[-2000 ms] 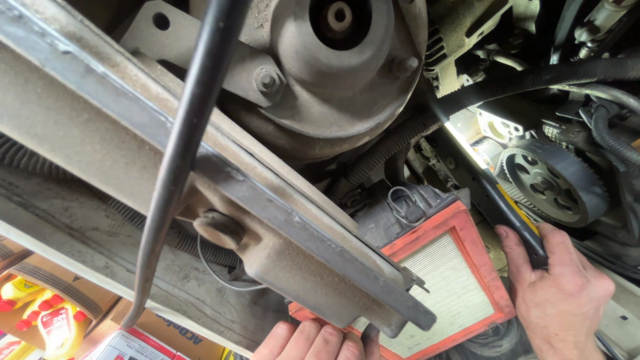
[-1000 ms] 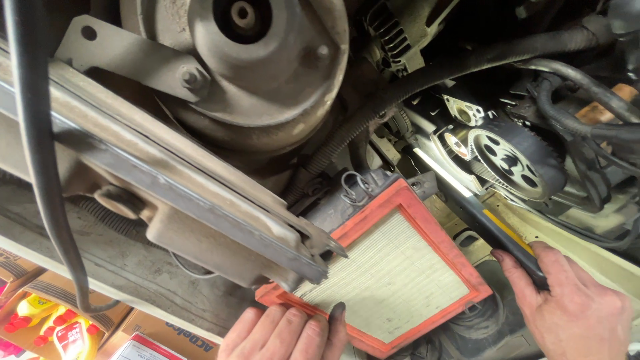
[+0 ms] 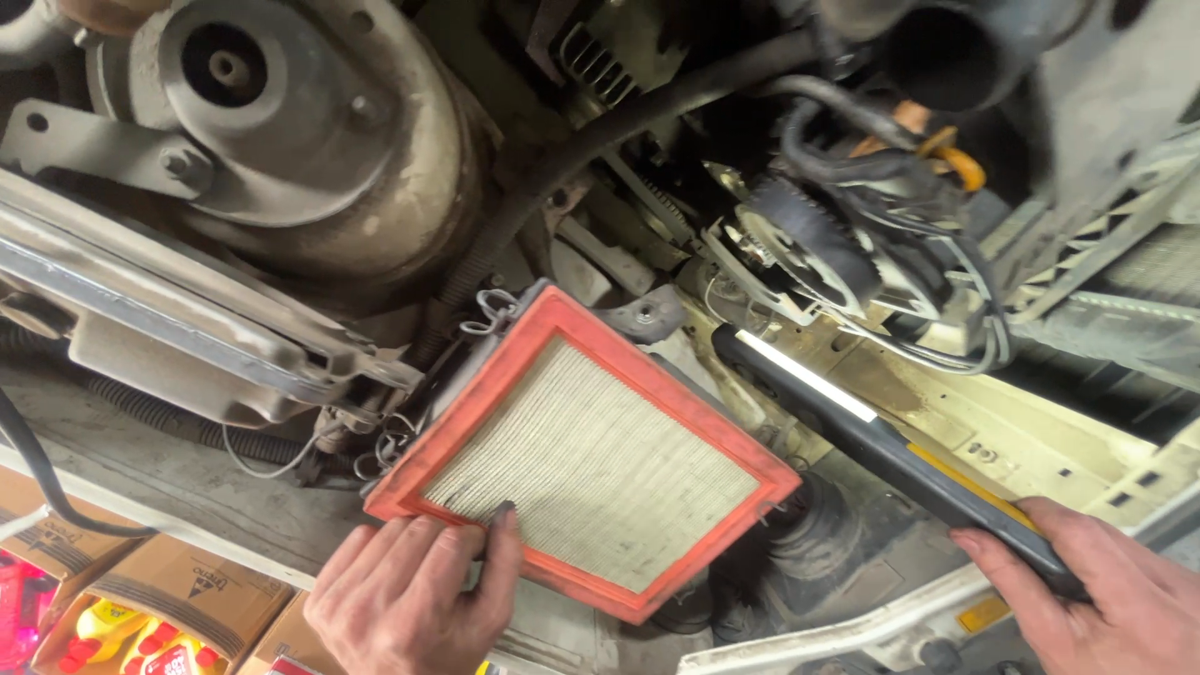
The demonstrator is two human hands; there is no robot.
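A square engine air filter with a red rubber rim and cream pleats sits tilted in its dark housing, which has wire clips along its edge. My left hand grips the filter's lower left rim, its thumb over the pleats and its fingers curled at the edge. To the right, my right hand holds a black and yellow work light by its lower end. The lamp's lit strip faces up and right, toward the engine. A toothed pulley lies beyond the light's tip.
A round metal housing and a painted metal crossmember fill the upper left. A black hose runs across the engine bay. Cables hang beside the pulley. Cardboard boxes with bottles stand at lower left.
The filter shows far more fully, no longer partly hidden by the crossmember. The view has shifted to the right. My left hand stays on the filter's rim and my right hand still holds the light.
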